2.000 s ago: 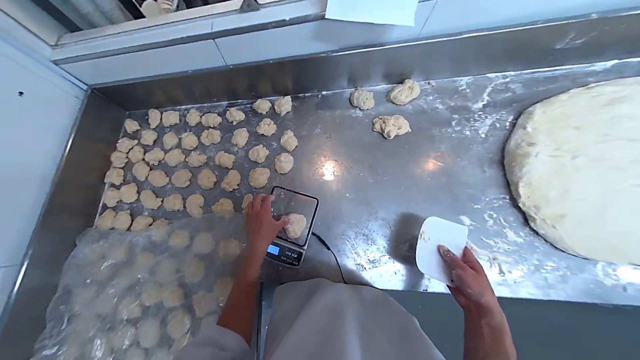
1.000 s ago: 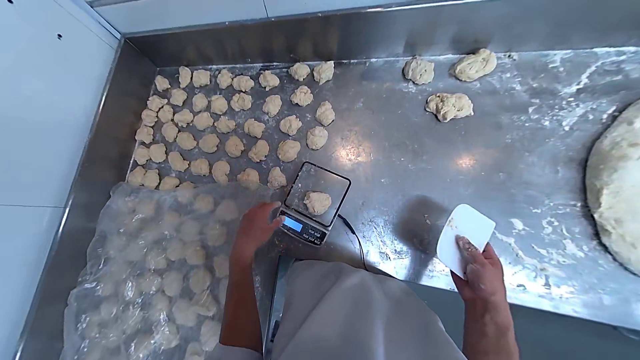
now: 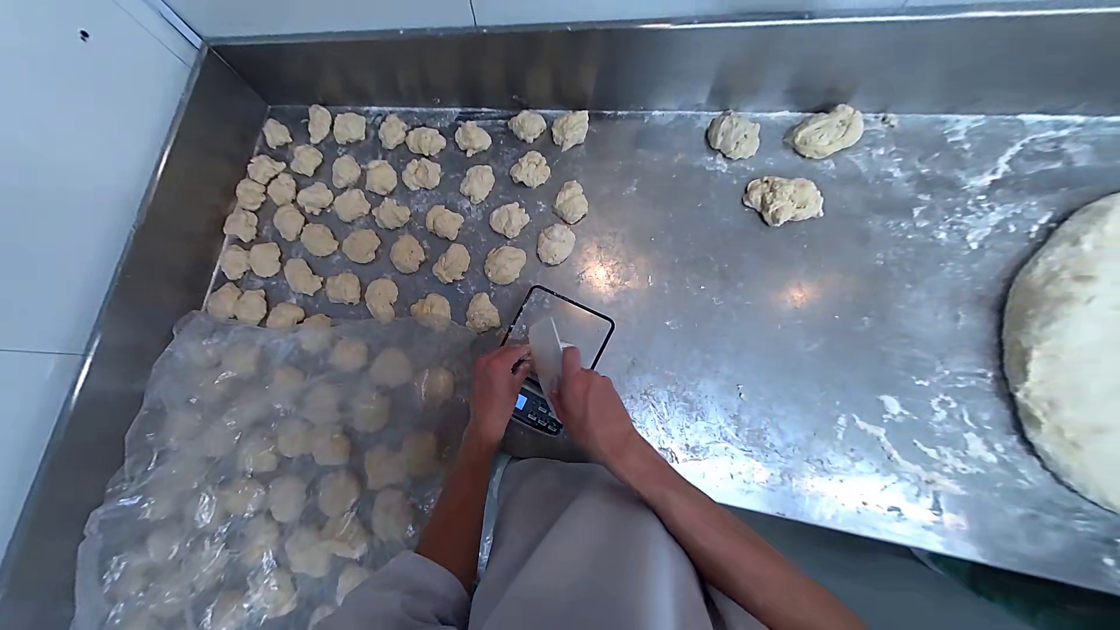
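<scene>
My right hand [image 3: 588, 398] grips a white plastic dough scraper [image 3: 546, 350], held upright on its edge over a digital kitchen scale [image 3: 538, 411] with a lit display. Just left of the scraper is my left hand [image 3: 499, 381], its fingers curled above the scale's near part; whether it pinches a bit of dough is hidden. A clear, black-edged weighing plate [image 3: 577, 319] shows beyond both hands. The piece of dough seen on it before is mostly hidden behind the scraper. Rows of small dough pieces [image 3: 407, 254] lie to the left of the scale.
Clear plastic sheeting [image 3: 289, 455] covers more dough pieces at the near left. Three larger dough lumps [image 3: 783, 200] lie toward the back wall. A big dough mass [image 3: 1067, 350] rests at the right. Flour dusts the steel worktop [image 3: 700, 350], which has a raised steel rim [image 3: 612, 70].
My right hand has moved left with the scraper, from the worktop to the scale. My left hand has shifted from the scale's left side to over it. The view has moved.
</scene>
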